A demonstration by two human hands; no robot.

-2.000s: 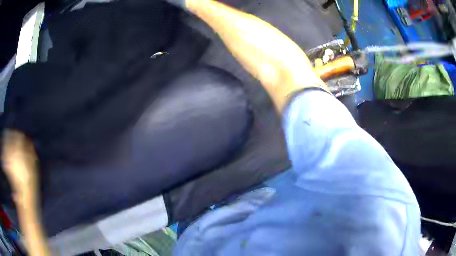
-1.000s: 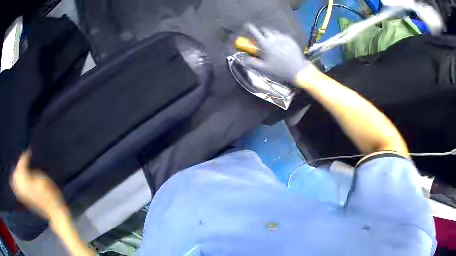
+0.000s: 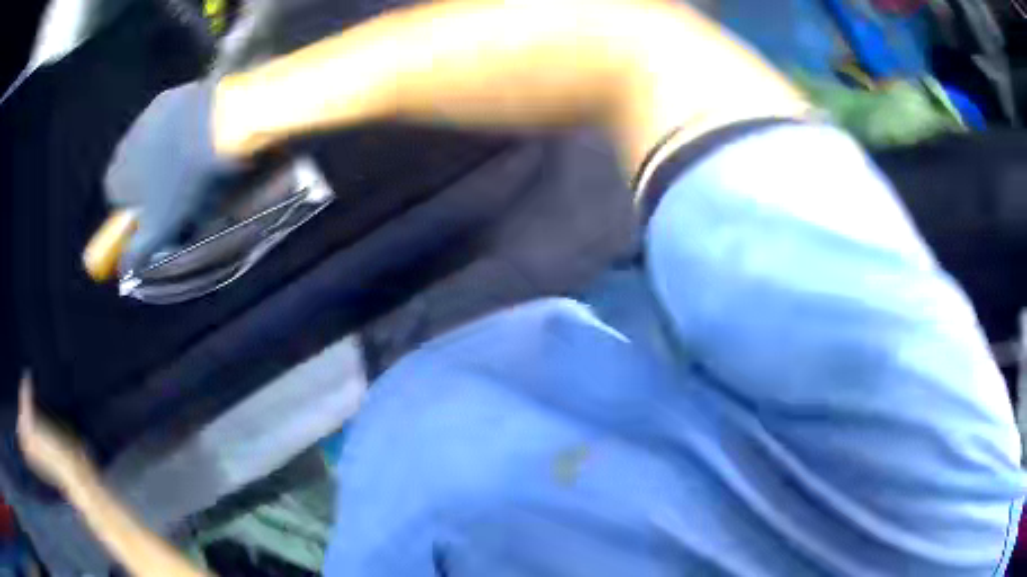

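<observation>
My right hand (image 3: pixel 169 180), in a grey glove, grips the orange handle of the silver steam iron (image 3: pixel 231 242). The iron lies on or just over the black sleeve (image 3: pixel 327 214) on the long padded sleeve board (image 3: pixel 338 293); contact cannot be told. My left hand (image 3: pixel 43 434) is bare and blurred at the left, by the near left end of the dark cloth. Whether it holds the cloth cannot be told.
The grey table edge (image 3: pixel 282 411) runs below the board. Black garments (image 3: pixel 957 192) lie at the right. Green cloth (image 3: pixel 890 113) and blue things are at the upper right. Green cloth (image 3: pixel 276 518) hangs below the table.
My right hand has carried the iron from the middle of the table leftward onto or over the sleeve. My right arm now reaches across the view. My left hand has shifted slightly at the left.
</observation>
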